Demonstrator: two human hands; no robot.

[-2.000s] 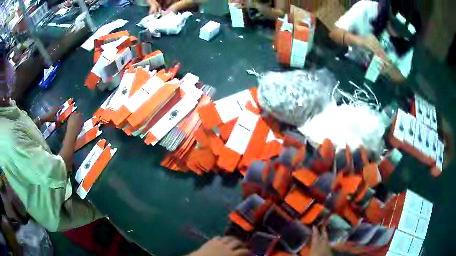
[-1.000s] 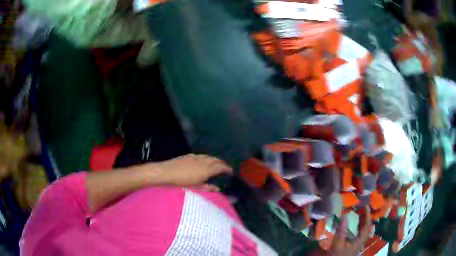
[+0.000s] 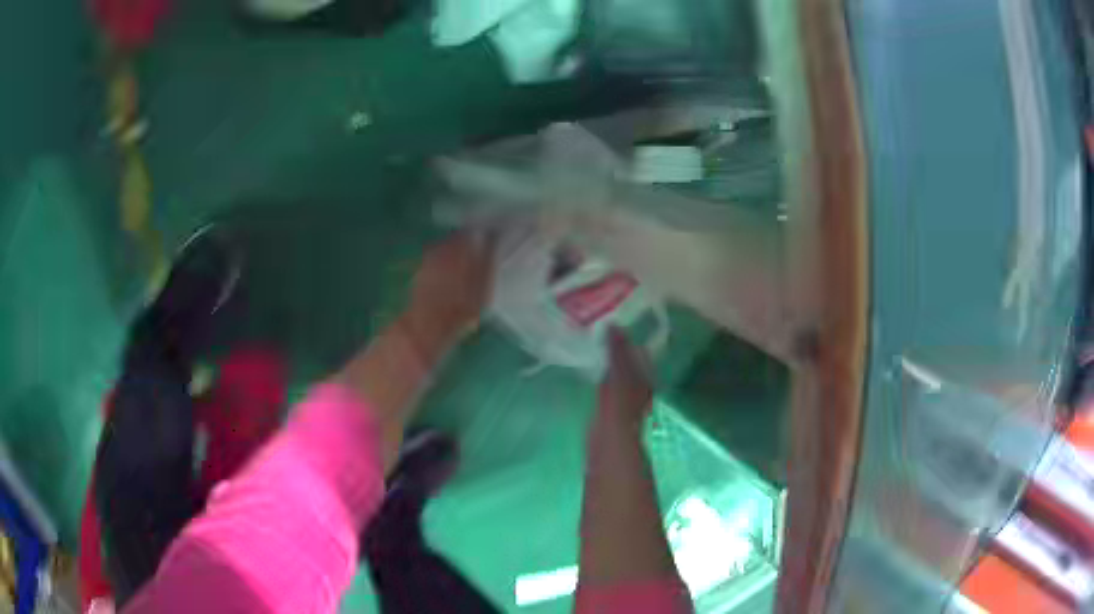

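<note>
A white plastic carrier bag (image 3: 528,288) with red print lies below the table's edge, in front of an open brown carton (image 3: 720,270). My left hand (image 3: 456,282) grips the bag's left side. My right hand (image 3: 626,372) is at the bag's lower right edge, touching it near a loop-shaped handle. Its fingers are blurred, and I cannot tell whether they are closed on it. What is inside the bag is hidden.
The table's brown edge (image 3: 828,300) runs down the right, with orange-and-white boxes (image 3: 1008,588) at the lower right corner. A clear-looking tray or bin (image 3: 720,528) with white contents is on the green floor. My dark-clothed legs are at the lower left.
The view has turned from the packing table down to the floor beside it. My hands have left the open boxes and are now at the carrier bag; my left hand has taken hold of it.
</note>
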